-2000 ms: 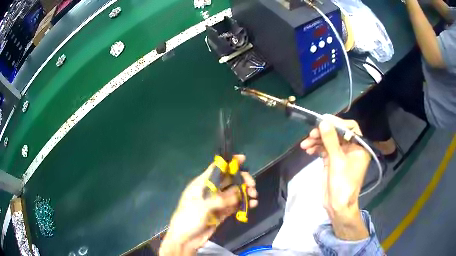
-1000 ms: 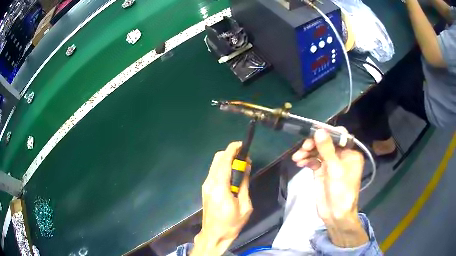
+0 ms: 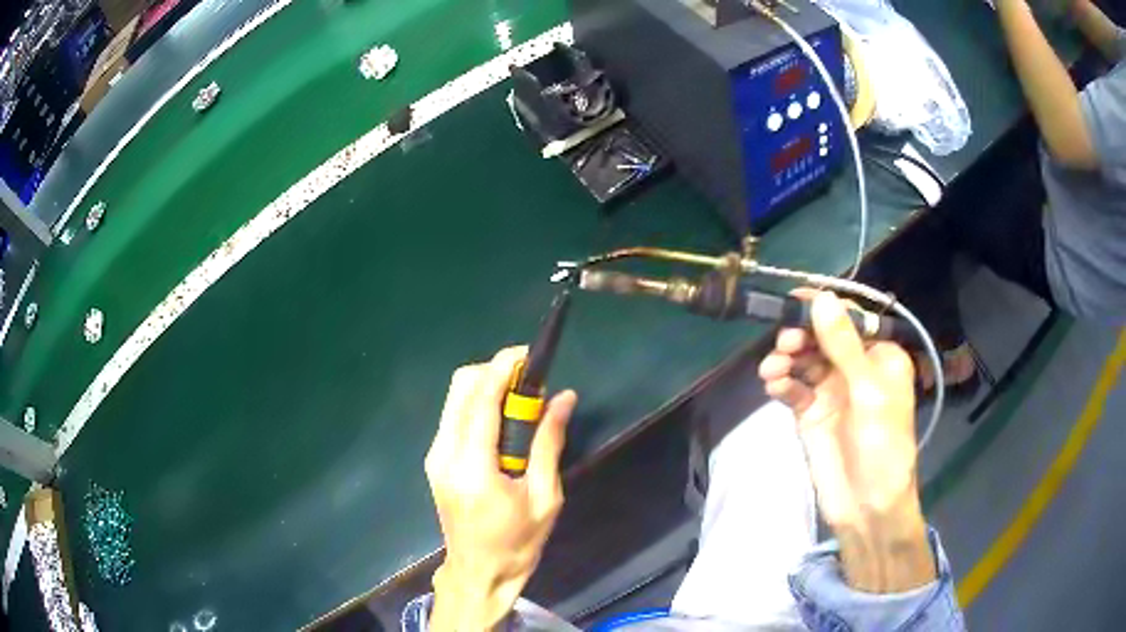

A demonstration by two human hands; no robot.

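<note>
My right hand (image 3: 852, 395) holds the soldering iron (image 3: 766, 303) by its dark grip, roughly level above the bench, with its coppery front pointing left. The thin soldering iron tip (image 3: 564, 272) shows at its front end. My left hand (image 3: 494, 457) holds the pliers (image 3: 521, 414) upright by the yellow-and-black handles. The narrow dark jaws point up and end just below the iron's tip; I cannot tell whether they touch it. A pale wire feed tube (image 3: 926, 358) loops from the rear of the iron.
The dark soldering station (image 3: 790, 136) with a blue panel stands at the back right, the iron stand (image 3: 562, 93) left of it, a clear plastic bag (image 3: 914, 87) right. White assemblies (image 3: 378, 62) lie on the green belt. Green pieces (image 3: 109, 533) lie front left. Another person's arm (image 3: 1043, 87) is far right.
The pliers have moved left, from the iron's coppery middle to just below its tip. The iron has turned more level and shifted slightly right. Belt assemblies have moved right and up.
</note>
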